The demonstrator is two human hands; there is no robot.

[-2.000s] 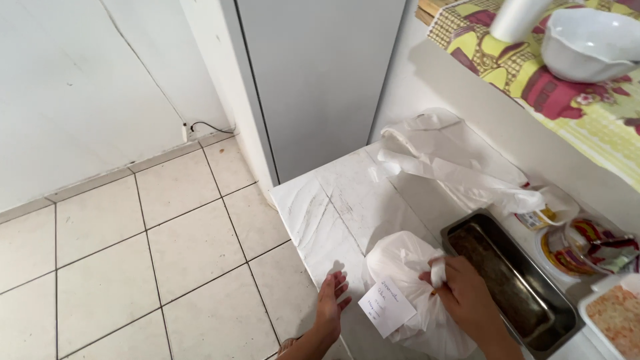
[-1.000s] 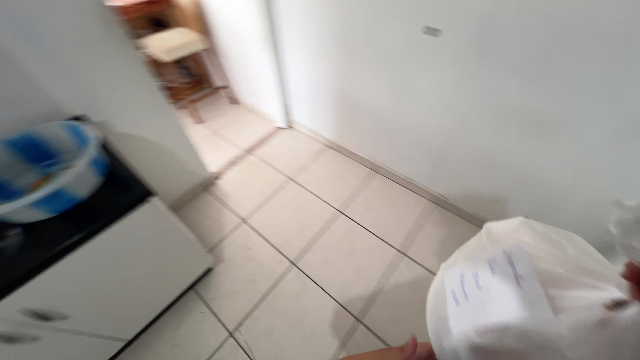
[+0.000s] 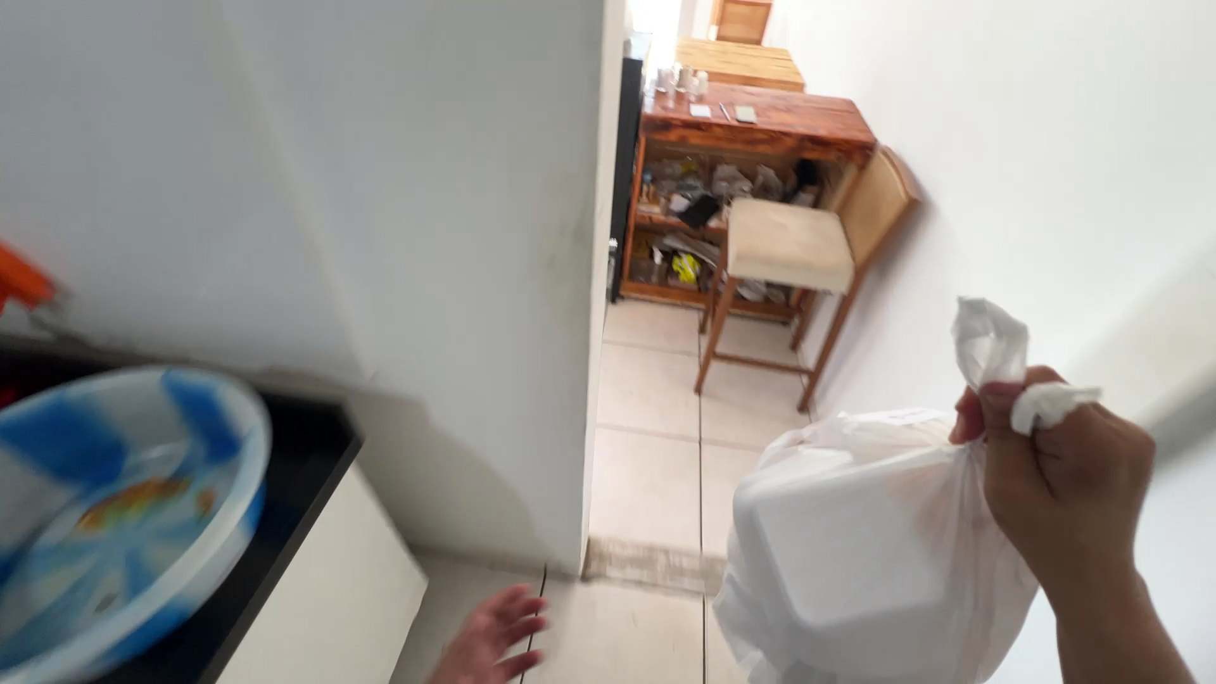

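A white plastic bag (image 3: 855,551) hangs at the lower right, its knotted top gripped by my right hand (image 3: 1064,456). Through the thin plastic shows the boxy outline of a container; what it holds is hidden. Ends of the knot stick out above and beside my fingers. Low in the centre is my left hand (image 3: 494,636), fingers spread and touching nothing, left of the bag and over the tiled floor. No paper note can be made out on the side of the bag that faces me.
A blue and white plastic basin (image 3: 228,532) stands on a black countertop (image 3: 313,427) at the left. A wall edge (image 3: 594,380) borders the doorway. Beyond it are a padded high chair (image 3: 793,242) and a wooden counter (image 3: 760,114) with cluttered shelves. Another wall runs along the right.
The view has swung from the marble-look surface to the doorway. The bag, resting on that surface two seconds ago, now hangs from my right hand. My left hand is apart from it.
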